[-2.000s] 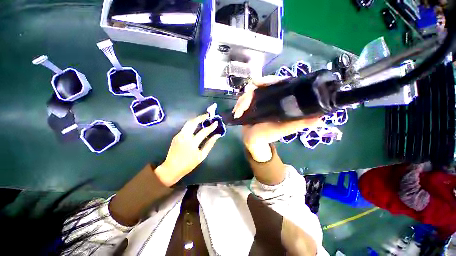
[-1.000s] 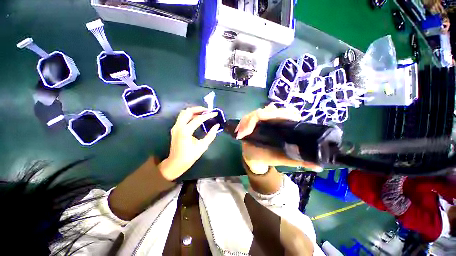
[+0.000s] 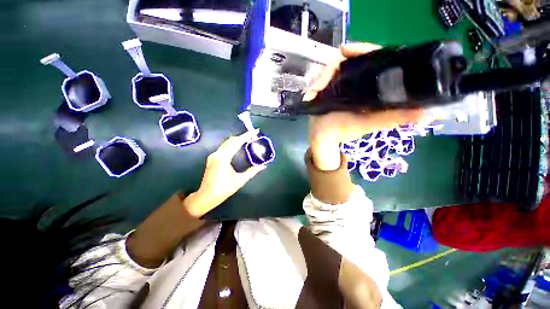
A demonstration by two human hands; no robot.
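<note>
My left hand (image 3: 223,172) holds an octagonal housing (image 3: 260,151) with a pale rim and dark centre, low over the green bench mat, its ribbon cable pointing up. My right hand (image 3: 338,114) is closed around a thick black electric screwdriver (image 3: 392,78), held nearly level. The screwdriver's tip is at the front of the white and blue screw feeder (image 3: 289,60); whether it touches the pick-up point cannot be told. The tip is apart from the held housing.
Several octagonal housings (image 3: 120,157) with ribbon cables lie at left. More housings (image 3: 377,148) are grouped right of my right hand. An open white box (image 3: 181,33) stands left of the feeder. Black trays (image 3: 500,151) are at right. A person's red sleeve (image 3: 482,226) shows at lower right.
The screwdriver in my right hand has moved from the held housing up to the feeder's front. The housing stays in my left hand, its dark face now more exposed.
</note>
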